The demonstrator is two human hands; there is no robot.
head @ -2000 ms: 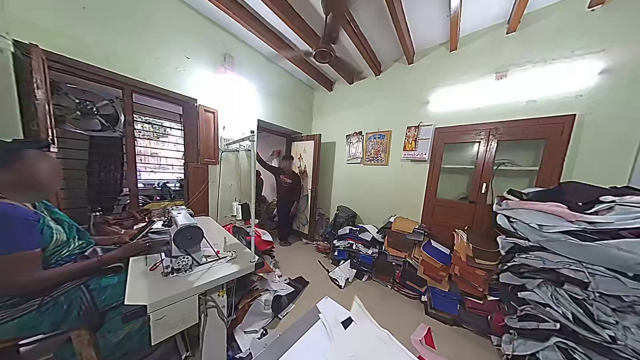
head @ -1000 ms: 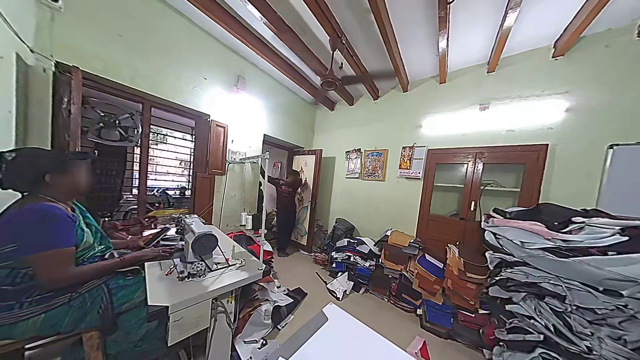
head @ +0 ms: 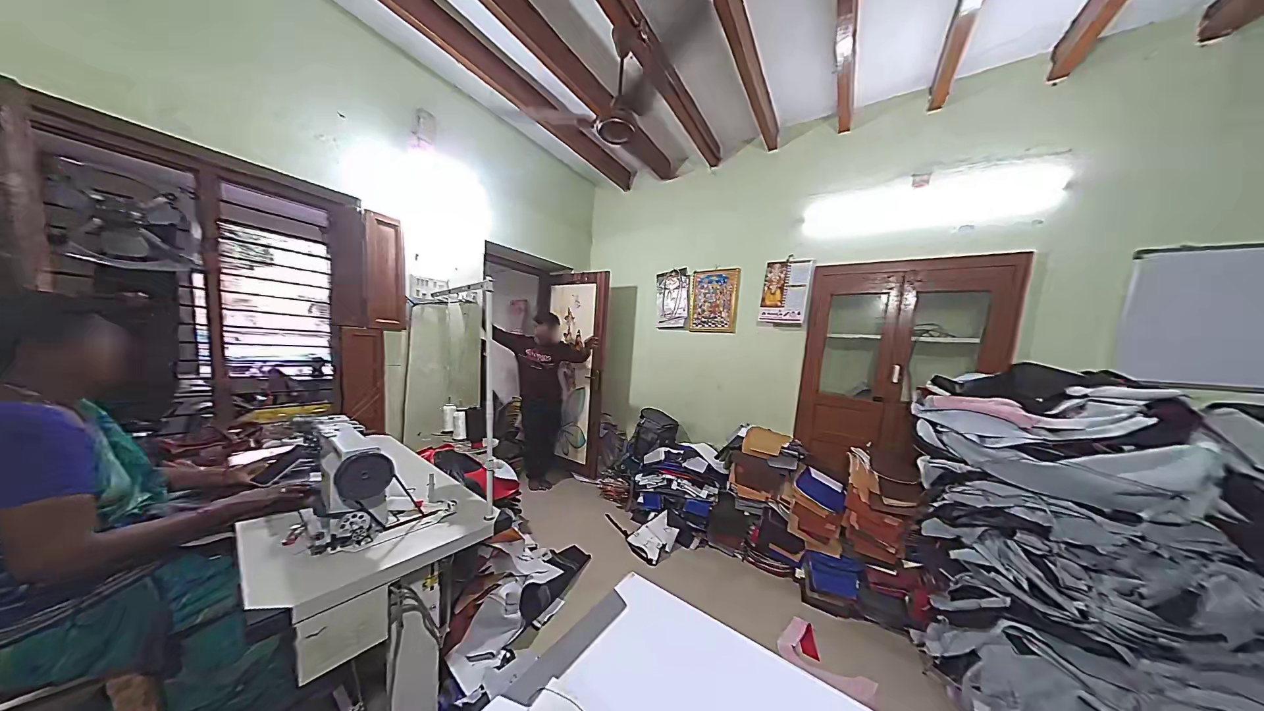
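Neither my left hand nor my right hand shows in the head view, so what they hold is hidden. Nearest to me, at the bottom middle, lies a plain white table top or board (head: 671, 652) with a grey edge along its left side. To the left stands an industrial sewing machine (head: 357, 479) on a white sewing table (head: 296, 573). A seated co-worker (head: 59, 494) in a green and purple garment has both hands beside the machine, with a dark flat piece in them.
Large stacks of grey fabric pieces (head: 1076, 523) rise at the right. Brown and blue material piles (head: 820, 504) line the wall by a wooden cupboard (head: 913, 346). Scraps (head: 513, 592) lie on the floor beside the sewing table. Another person (head: 543, 385) stands in the doorway.
The person in the doorway now has both arms spread, one towards the door; a second ago the arms were nearer the head. The view has shifted slightly.
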